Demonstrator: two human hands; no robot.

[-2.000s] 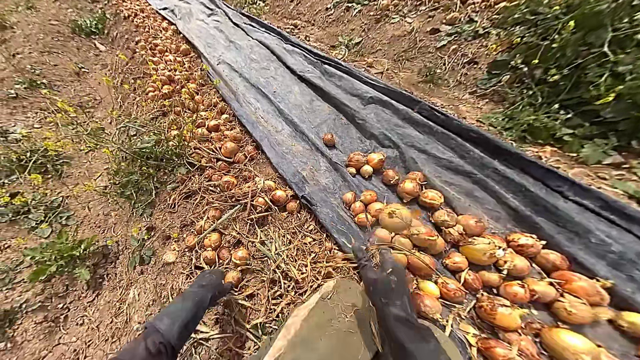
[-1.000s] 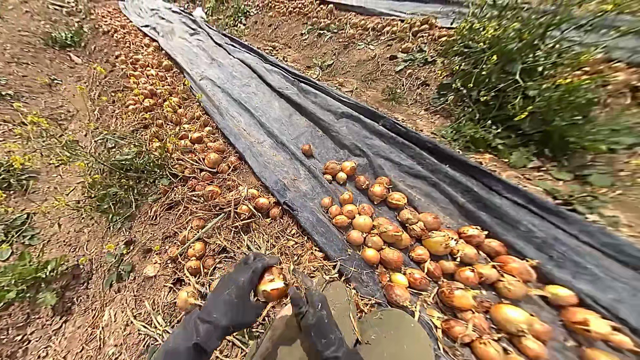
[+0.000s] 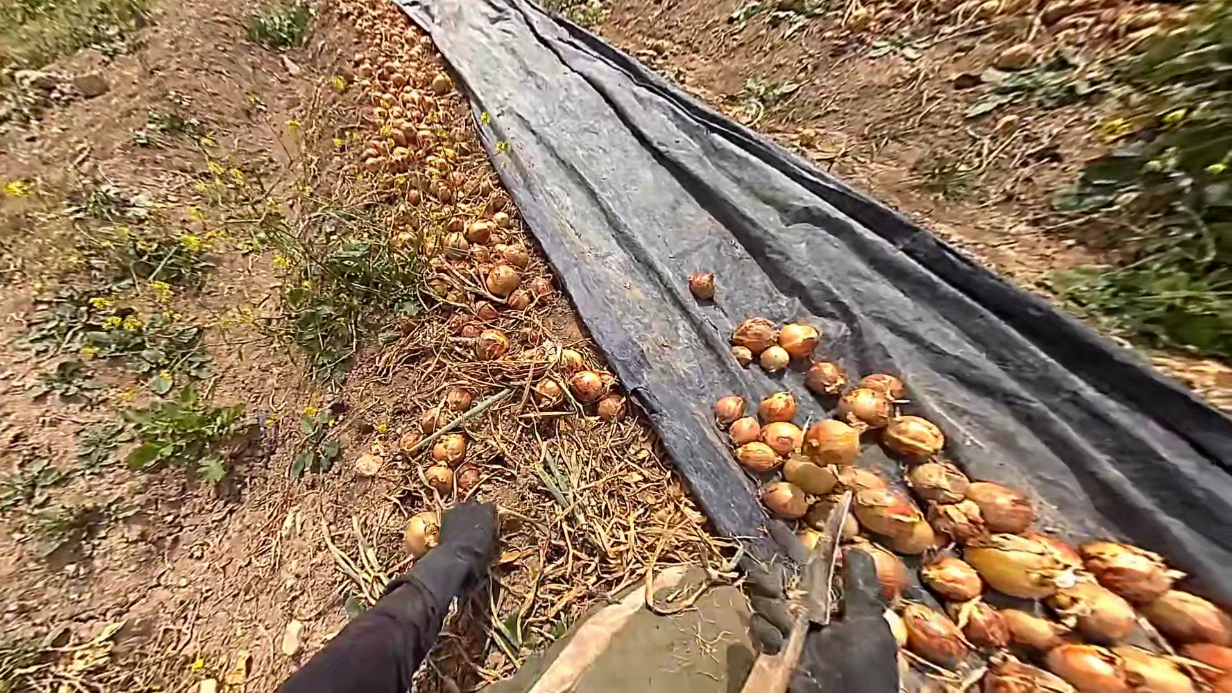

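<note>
My left hand (image 3: 467,539), in a black glove, reaches down at the lower left. It touches or is right beside a yellow onion (image 3: 422,534) on the straw-covered soil; its fingertips are hidden, so the grip cannot be told. My right hand (image 3: 828,621), also in a black glove, is at the lower middle, closed around a hand tool (image 3: 824,568) with a narrow, worn blade and a pale handle; its exact kind is unclear. Just beyond and to the right, many onions (image 3: 890,510) lie on a long black sheet (image 3: 664,231).
A row of onions (image 3: 500,279) with dry tops runs up along the sheet's left edge. Dry stalks (image 3: 597,520) cover the ground by my knee (image 3: 664,635). Weeds (image 3: 183,433) grow on the left, and a leafy bush (image 3: 1174,221) stands on the right.
One second ago both hands were together around an onion above the straw. Now they are apart: my left hand is down at the ground, my right hand by the sheet's near edge.
</note>
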